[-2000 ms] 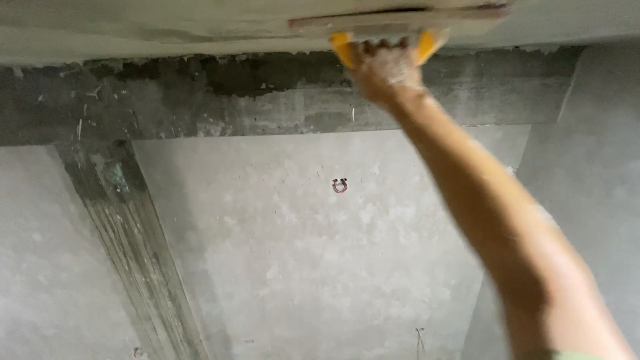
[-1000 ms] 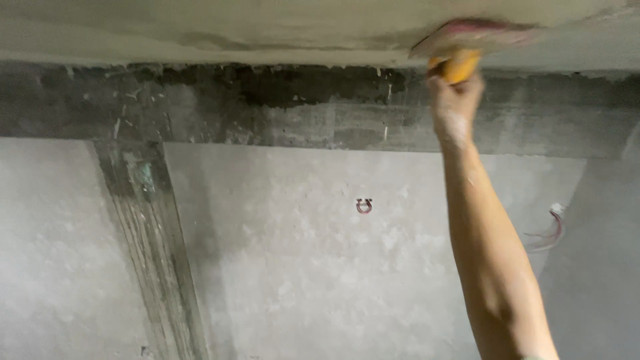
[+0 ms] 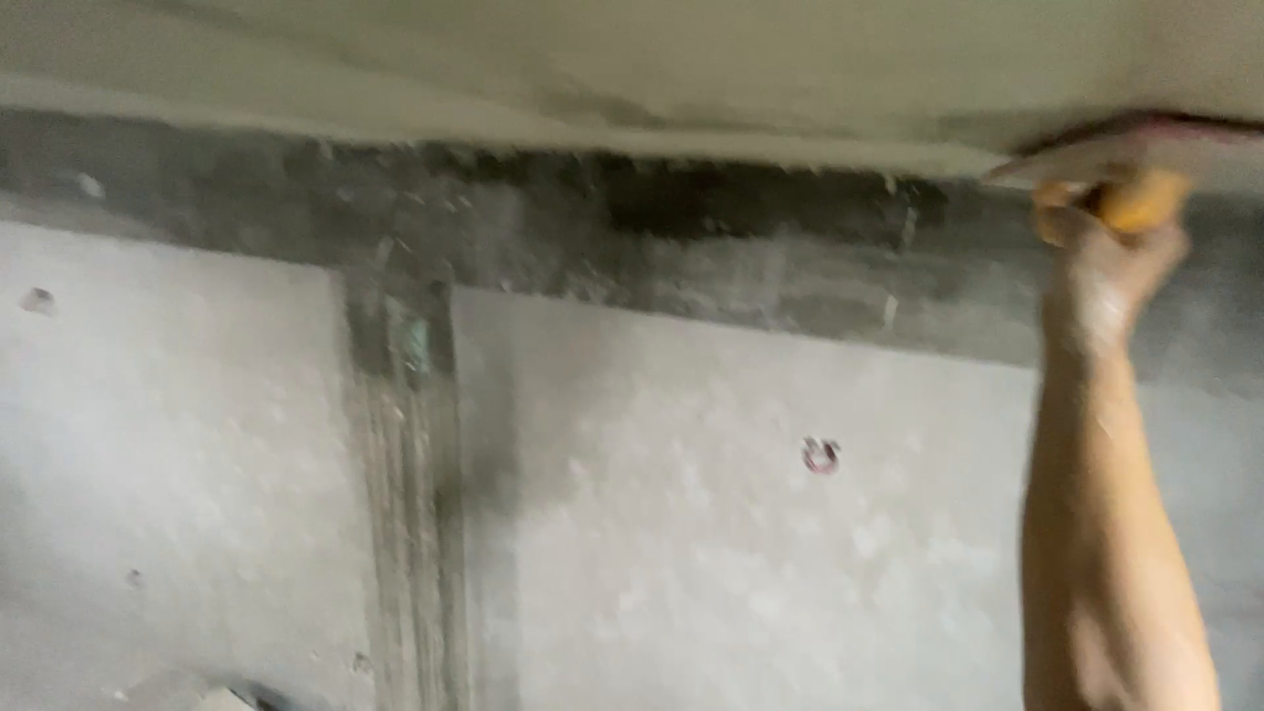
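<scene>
My right hand (image 3: 1121,262), dusted with pale material, is raised at the upper right with its fingers closed round the yellow handle of a plastering trowel (image 3: 1136,158). The wide, thin blade lies at or against the ceiling (image 3: 691,69), close to where it meets the dark concrete beam (image 3: 711,227). Motion blurs the blade and the fingers, and the blade's right end reaches the frame edge. My left hand is out of view.
Below the beam stands a pale grey plastered wall (image 3: 691,553), split by a rough vertical concrete column (image 3: 410,513). Looped wires (image 3: 820,455) stick out of the wall. At the bottom left edge is part of a pale object (image 3: 225,699) that I cannot identify.
The trowel's blade, broadside across the ceiling two seconds ago, has turned and moved right along the ceiling edge with my right hand. The view has swung left.
</scene>
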